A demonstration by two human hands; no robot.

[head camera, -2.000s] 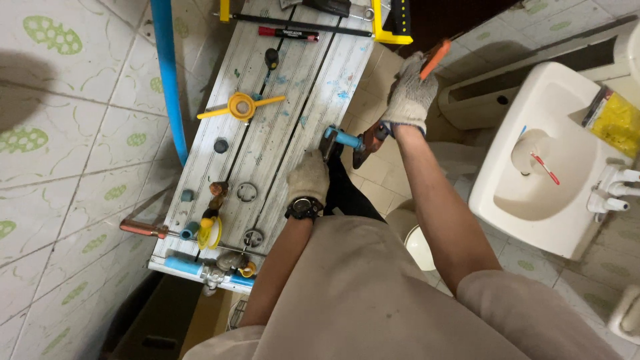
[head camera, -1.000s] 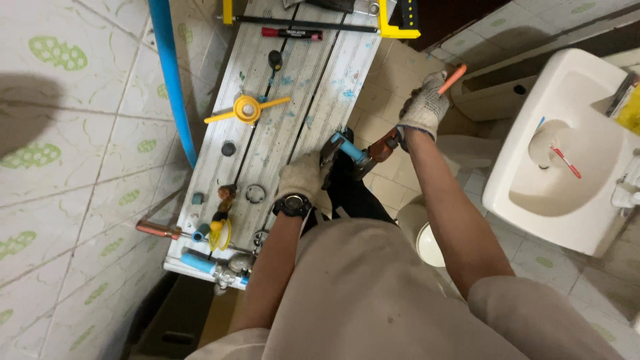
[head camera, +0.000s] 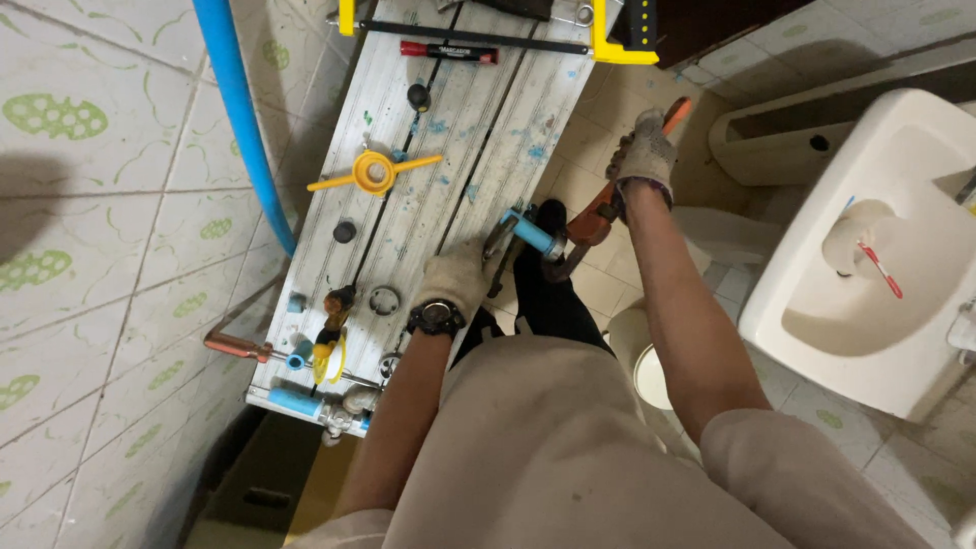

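My gloved left hand [head camera: 455,276] is at the right edge of a slatted bench, closed around a dark tool whose jaws meet a short blue pipe [head camera: 532,232]. A metal fitting [head camera: 559,248] sits on the pipe's lower right end. My gloved right hand [head camera: 646,151] grips the handle of an orange pipe wrench [head camera: 591,221]; the wrench's jaw is at that fitting. What exactly the left hand's tool is cannot be told, as the glove hides its handle. A yellow two-handled die holder [head camera: 374,173] lies on the bench, left of my hands.
The bench [head camera: 488,114] also bears a hacksaw [head camera: 473,40], a marker [head camera: 450,52], a screwdriver [head camera: 238,345], a tape roll [head camera: 329,361] and a blue pipe with a metal valve [head camera: 335,415]. A blue hose [head camera: 242,114] runs along the tiled wall; a white sink [head camera: 877,335] stands right.
Both hands keep their hold on the tools at the blue pipe. No other plain change shows, apart from a slight shift of the view.
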